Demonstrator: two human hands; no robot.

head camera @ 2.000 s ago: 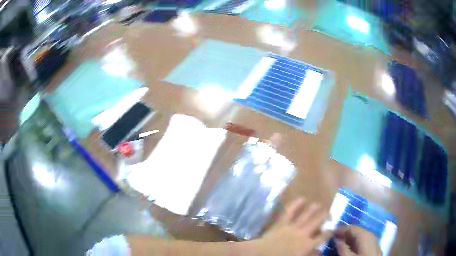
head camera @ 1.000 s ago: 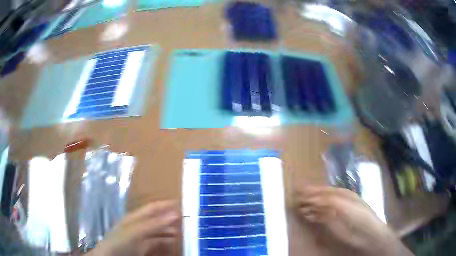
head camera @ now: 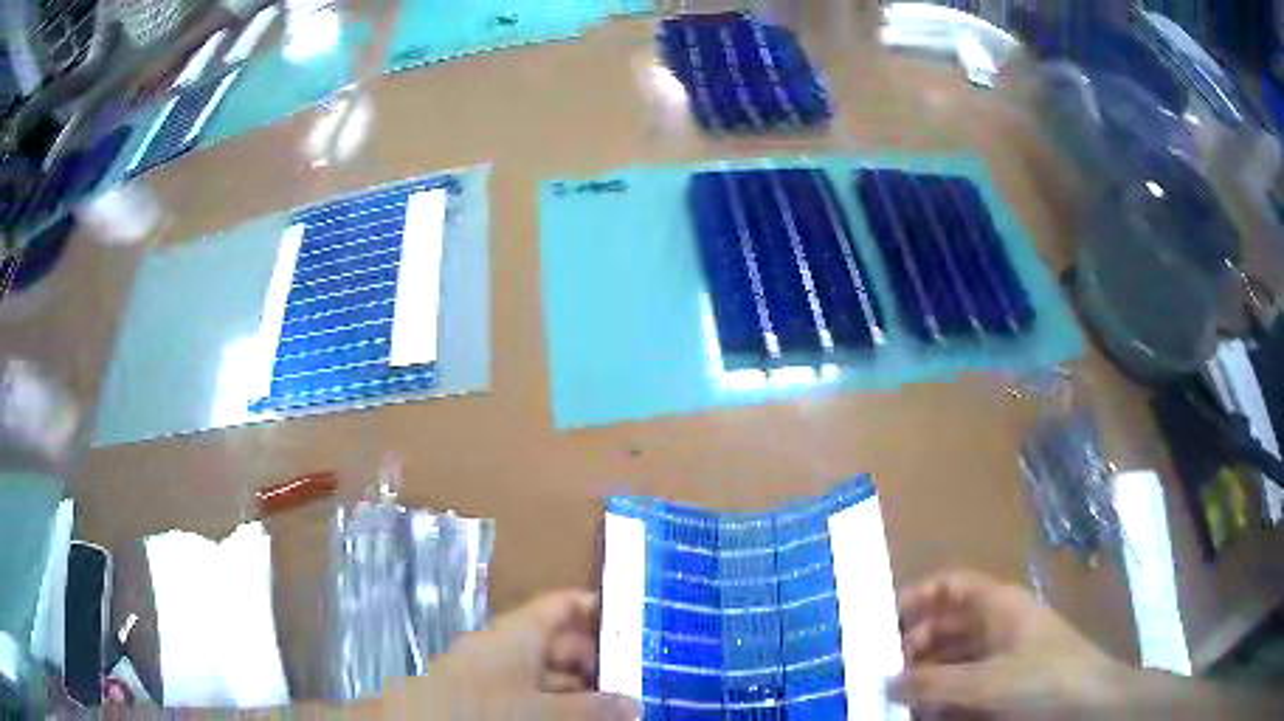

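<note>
A blue solar panel (head camera: 746,613) with silver lines and a white strip along each side is in front of me. Its top edge bows down in the middle, and its lower end is cut off by the picture's edge. My left hand (head camera: 542,655) grips its left side at the white strip. My right hand (head camera: 986,651) grips its right side. A similar panel with two white strips (head camera: 345,303) lies on a pale board at the upper left. Whether the held panel touches the table cannot be told.
Dark navy cell stacks (head camera: 789,268) lie on a green board (head camera: 620,303). White strips (head camera: 218,613), a silver ribbon bundle (head camera: 408,599) and a brown-red piece (head camera: 297,490) are at left. Short ribbons (head camera: 1066,479), white strips (head camera: 1148,571) and a round grey body (head camera: 1155,268) are at right.
The view has swung right since the first frame. Since the second frame, my hands have closed in on the panel's sides, and the panel has changed from flat to bowed.
</note>
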